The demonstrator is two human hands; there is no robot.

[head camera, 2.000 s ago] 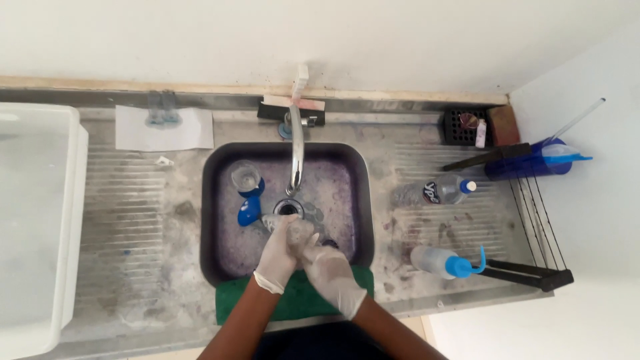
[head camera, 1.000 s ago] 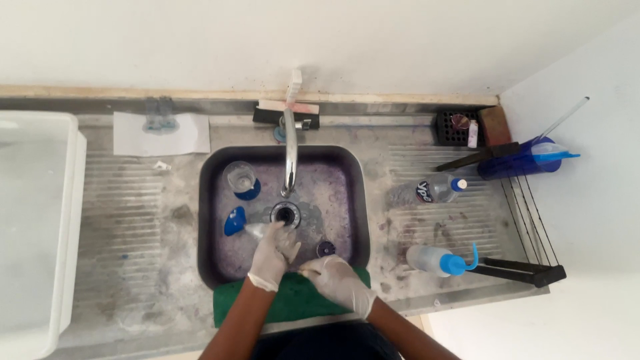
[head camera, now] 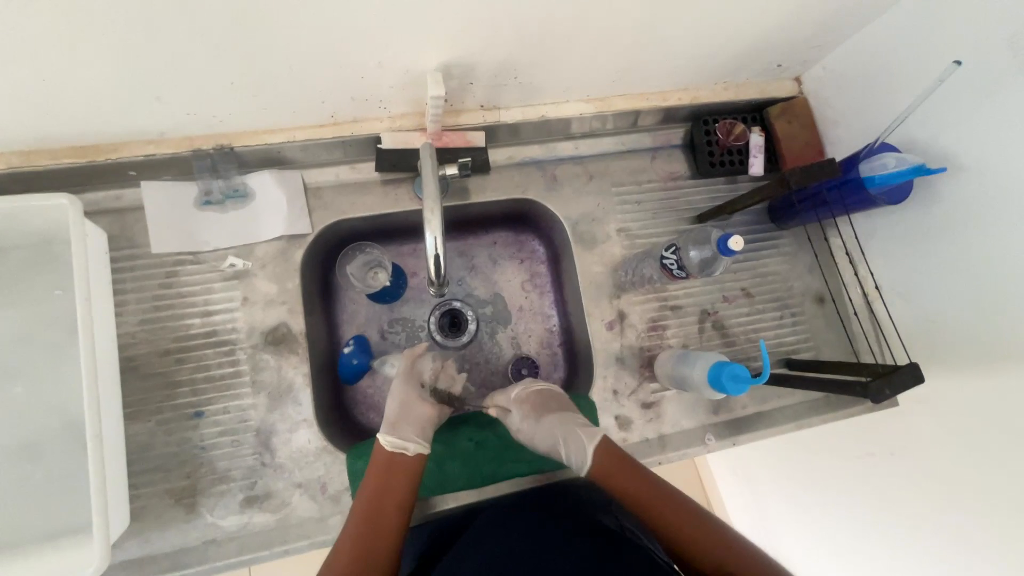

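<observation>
My left hand (head camera: 418, 396), in a pale glove, is over the front of the stained steel sink (head camera: 582, 320), around a clear vessel that is mostly hidden. My right hand (head camera: 540, 416), also gloved, pinches the thin handle of a dark-bristled brush (head camera: 448, 398), whose bristles lie at my left palm. Beyond my fingers is the drain (head camera: 454, 323), under the chrome faucet (head camera: 433, 232). A clear glass vessel with a blue base (head camera: 368, 268) stands at the sink's left; a blue plastic piece (head camera: 354, 360) lies nearer. A round strainer (head camera: 524, 369) is beyond my right hand.
A green cloth (head camera: 472, 460) covers the front rim. On the right are a plastic bottle (head camera: 696, 252), a wash bottle (head camera: 704, 374), a wire rack (head camera: 864, 380), a blue container (head camera: 816, 196) and a black crate (head camera: 704, 148). White paper (head camera: 176, 216) and a white tub (head camera: 100, 360) stand left.
My hands were close together over the drain area, then moved nearer the front rim and apart. The brush now shows between them; it was not plain before.
</observation>
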